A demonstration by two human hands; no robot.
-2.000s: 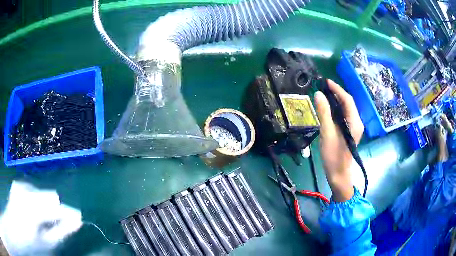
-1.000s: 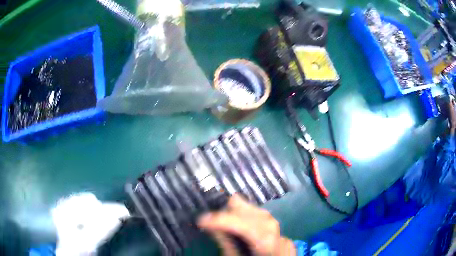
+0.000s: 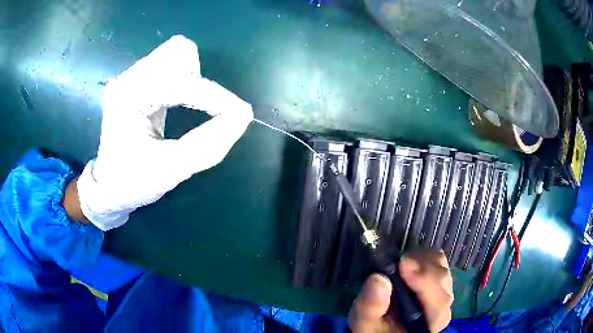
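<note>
Several long black plastic housings (image 3: 368, 195) lie side by side in a row on the green mat. My left hand (image 3: 169, 130), in a white glove, pinches a thin strand of solder wire (image 3: 284, 131) between thumb and finger. The wire's end is at the top end of the leftmost housing. My right hand (image 3: 406, 296), bare and partly cut off by the lower edge, holds the black handle of the soldering iron (image 3: 369, 235). The iron's greyish tip is at the top of the same housing, close to the wire end; whether they touch is unclear.
The clear plastic funnel (image 3: 481, 52) is at the upper right, partly in front of the round tan-rimmed pot (image 3: 528, 142). The black soldering station (image 3: 560, 146) is at the right edge. Red-handled pliers (image 3: 499, 257) and a black cord (image 3: 504, 286) lie right of the housings.
The view has turned and moved closer to the housings. The right hand has brought the iron from the station to the leftmost housing. The gloved hand's wire now reaches that housing's top end.
</note>
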